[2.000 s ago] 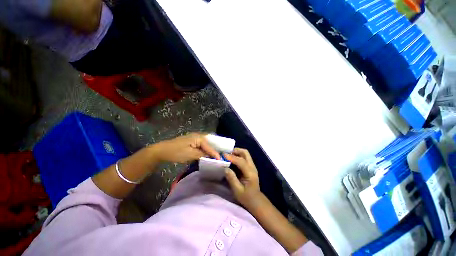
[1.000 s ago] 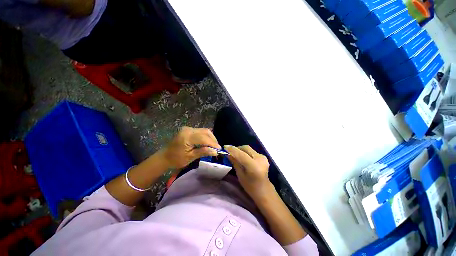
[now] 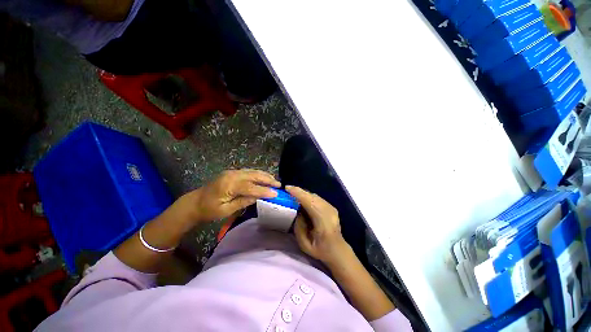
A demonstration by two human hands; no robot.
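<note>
A small retail box (image 3: 277, 215) is held over my lap, its white face up and its blue end toward the fingers. My left hand (image 3: 236, 191) has its fingertips on the blue end. My right hand (image 3: 317, 224) holds the box along its right side, thumb side near the blue end. The palms hide part of the box, and its contents cannot be seen.
The white bench (image 3: 389, 130) runs diagonally at right. It bears a fanned pile of cartons (image 3: 518, 240) and a row of blue boxes (image 3: 531, 65). On the floor are a blue crate (image 3: 104, 188) and a red stool (image 3: 188, 120). A coworker's sleeve (image 3: 84, 26) shows top left.
The white flap standing at the box end two seconds ago no longer stands up, and the end shows blue. My fingers have moved around that end. The view has shifted slightly.
</note>
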